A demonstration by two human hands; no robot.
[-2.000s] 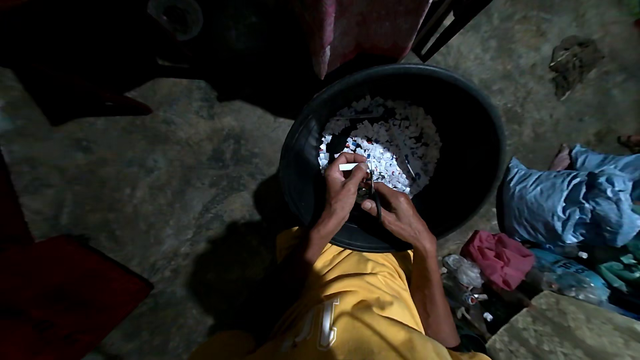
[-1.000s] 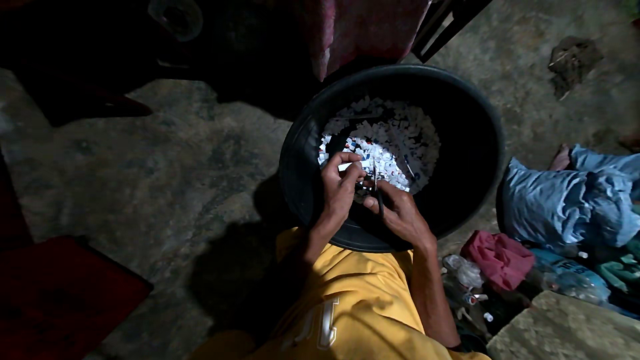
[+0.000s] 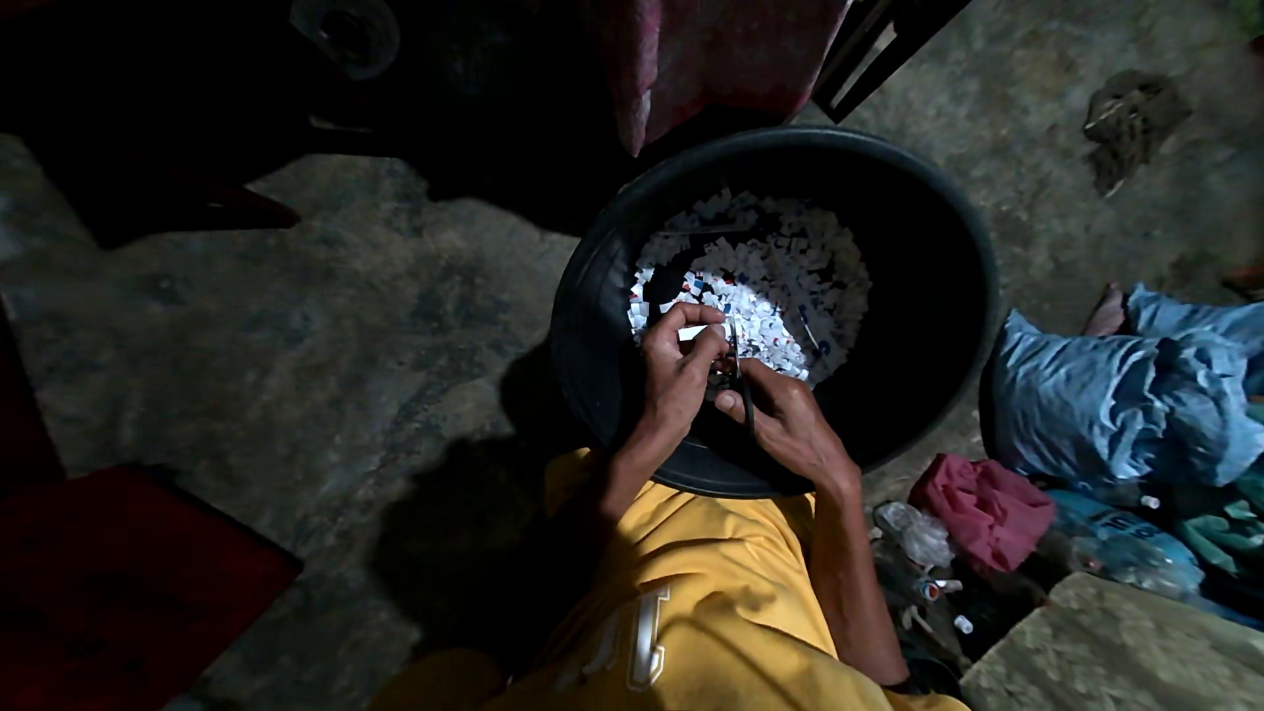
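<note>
My left hand (image 3: 679, 367) pinches a narrow white strip (image 3: 699, 333), perhaps paper or plastic, between thumb and fingers. Dark-handled scissors (image 3: 746, 393) are in my right hand (image 3: 793, 415), their blades pointing up beside the strip's right end. Whether the blades touch the strip is too small to tell. Both hands are over the near part of a round black tub (image 3: 963, 237). Many small white cut pieces (image 3: 760, 311), some with red or blue marks, cover part of its bottom, brightly lit near my fingers.
Full blue sacks (image 3: 1096, 405) lie right of the tub, with a person's bare foot (image 3: 1106, 311) behind them. A pink plastic bag (image 3: 986, 509) and clear bags lie nearer. A reddish draped piece (image 3: 726, 59) hangs beyond the tub. A red panel (image 3: 128, 583) is at lower left.
</note>
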